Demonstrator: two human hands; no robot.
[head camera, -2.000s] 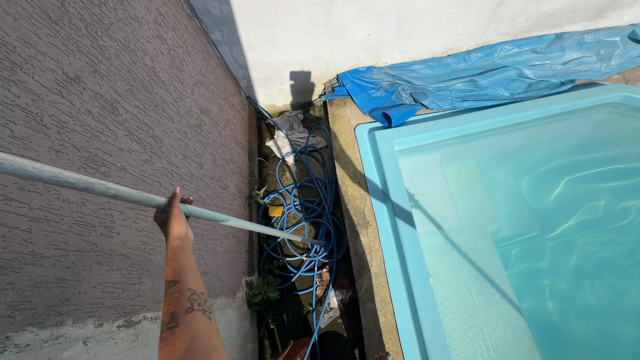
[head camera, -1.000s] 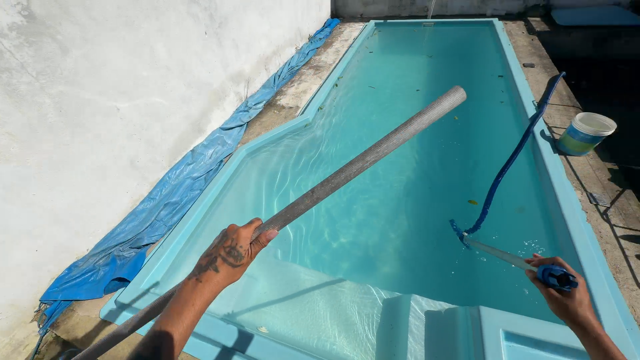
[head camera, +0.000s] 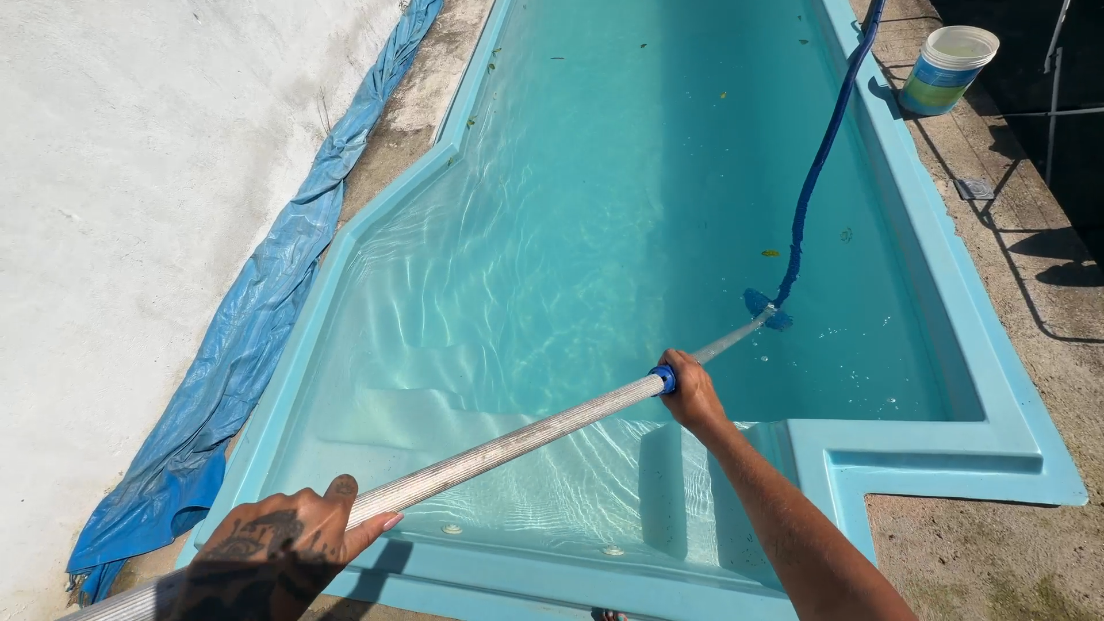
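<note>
A ribbed telescopic pole (head camera: 509, 447) slants from the lower left up toward the pool's right half. My left hand (head camera: 289, 539) grips its thick section near the bottom left. My right hand (head camera: 690, 392) is closed around it just beyond the blue locking collar (head camera: 662, 379). At the pole's far end a blue pool vacuum head (head camera: 767, 309) lies in the water, partly blurred by ripples. A dark blue hose (head camera: 815, 164) rises from that head and runs up over the pool's right edge.
The light blue pool rim (head camera: 940, 216) borders the water, with steps at the near end. A plastic bucket (head camera: 936, 86) stands on the concrete at the right. A folded blue tarp (head camera: 259, 319) lies along the white wall (head camera: 129, 216). Several leaves float in the pool.
The view has swung from the side passage with the coiled hose to the pool. The pole's thick section, earlier raised apart from the thin one, now lines up with it. My right hand has moved left.
</note>
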